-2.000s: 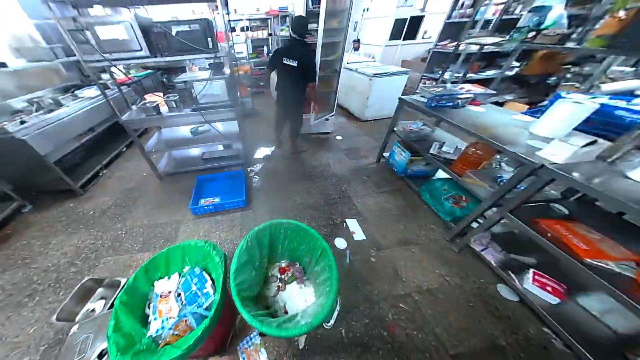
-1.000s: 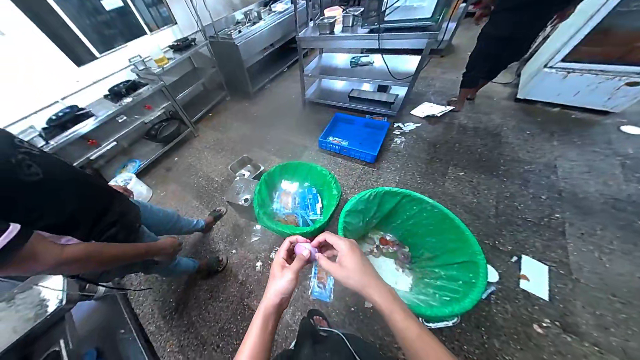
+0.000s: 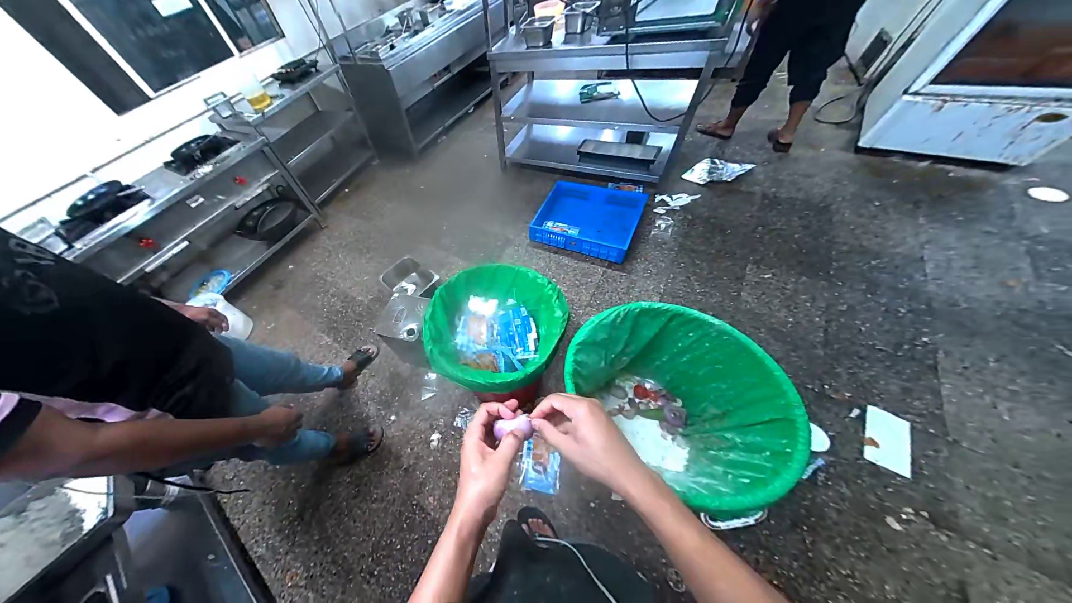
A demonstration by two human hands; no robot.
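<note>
My left hand (image 3: 486, 456) holds a small purple-pink onion (image 3: 512, 427) between thumb and fingers. The fingertips of my right hand (image 3: 582, 431) pinch at the onion's right side. Both hands are in front of two bins lined with green plastic bags. The larger green-lined bin (image 3: 737, 368), holding food scraps and something white, is right of the hands. Just beyond the hands, the smaller green-lined bin (image 3: 435, 335) contains blue-and-clear plastic packaging. A blue and clear plastic wrapper (image 3: 540, 477) lies on the floor below my hands.
On the left stands a person in a black top (image 3: 109, 327), close to a steel counter (image 3: 167, 553). A blue plastic crate (image 3: 586, 219), metal pans (image 3: 408, 276) and a white sheet (image 3: 888, 440) lie on the floor. Steel shelving (image 3: 603, 105) and another person's legs (image 3: 775, 75) are farther back.
The view has swung down and left since the oldest frame. My hands, not seen there, appear in the later frames at the onion. The person at the back stands differently than one second ago.
</note>
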